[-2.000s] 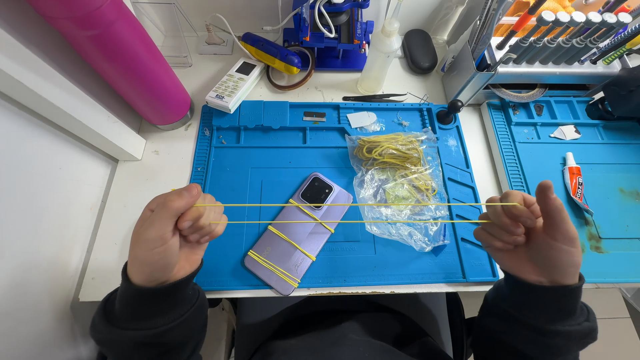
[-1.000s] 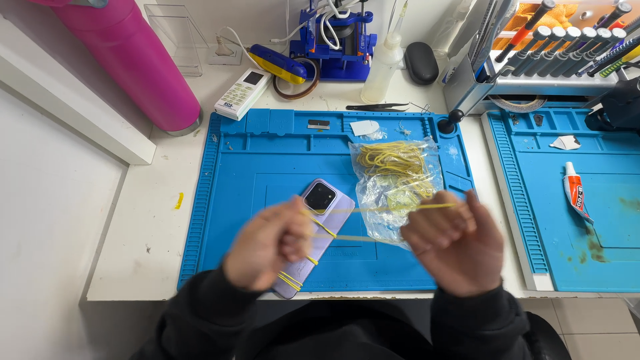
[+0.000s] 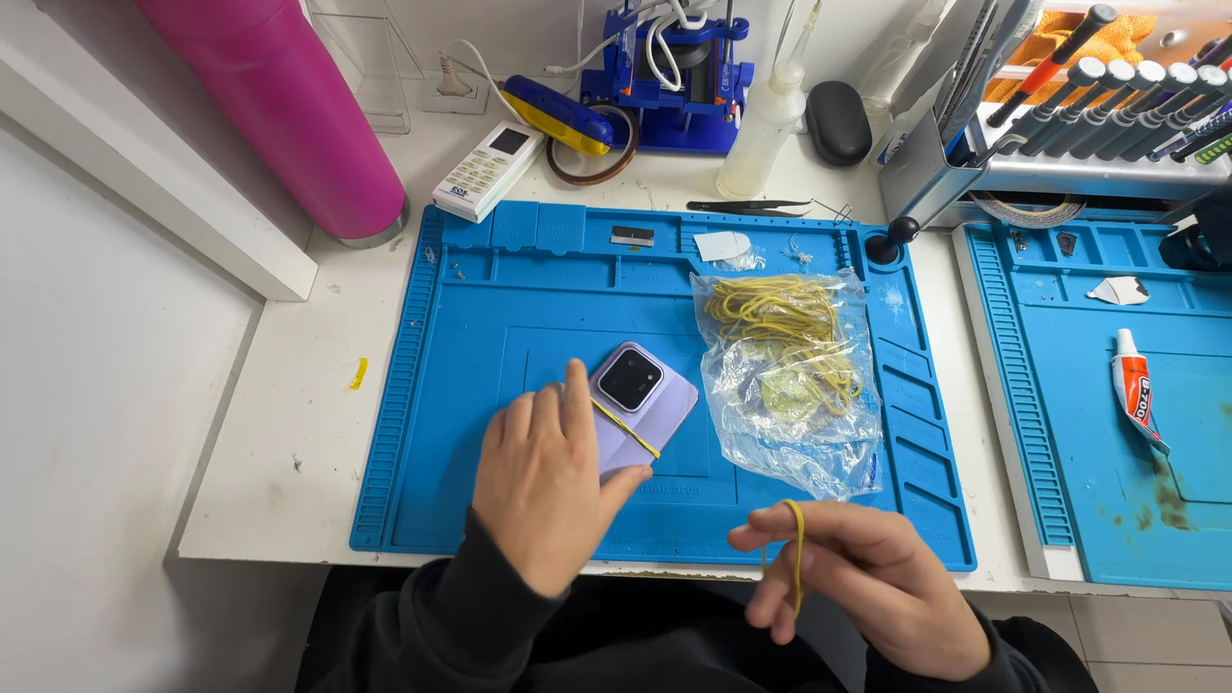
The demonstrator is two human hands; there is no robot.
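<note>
A light purple smartphone (image 3: 664, 399) lies back up on the blue silicone repair mat (image 3: 462, 385), with a yellow rubber band (image 3: 626, 428) around it below the camera block. Over its lower part rests my left hand (image 3: 549, 472), fingers spread, hiding the rest of the phone. Near the mat's front edge my right hand (image 3: 857, 568) holds another yellow rubber band (image 3: 799, 553), looped over its fingers. A clear plastic bag (image 3: 780, 452) of yellow rubber bands (image 3: 784, 318) lies right of the phone.
Behind the mat are black tweezers (image 3: 748, 206), a white remote control (image 3: 488, 170), a roll of tape (image 3: 626, 159), a blue clamp fixture (image 3: 674, 125) and a plastic bottle (image 3: 762, 125). A magenta cylinder (image 3: 289, 106) stands at left. At right are a screwdriver rack (image 3: 1039, 154) and a glue tube (image 3: 1136, 385).
The band stretched between both hands earlier is now slack on my right hand's fingers. My left hand has moved onto the phone, and my right hand is lower, by the front edge.
</note>
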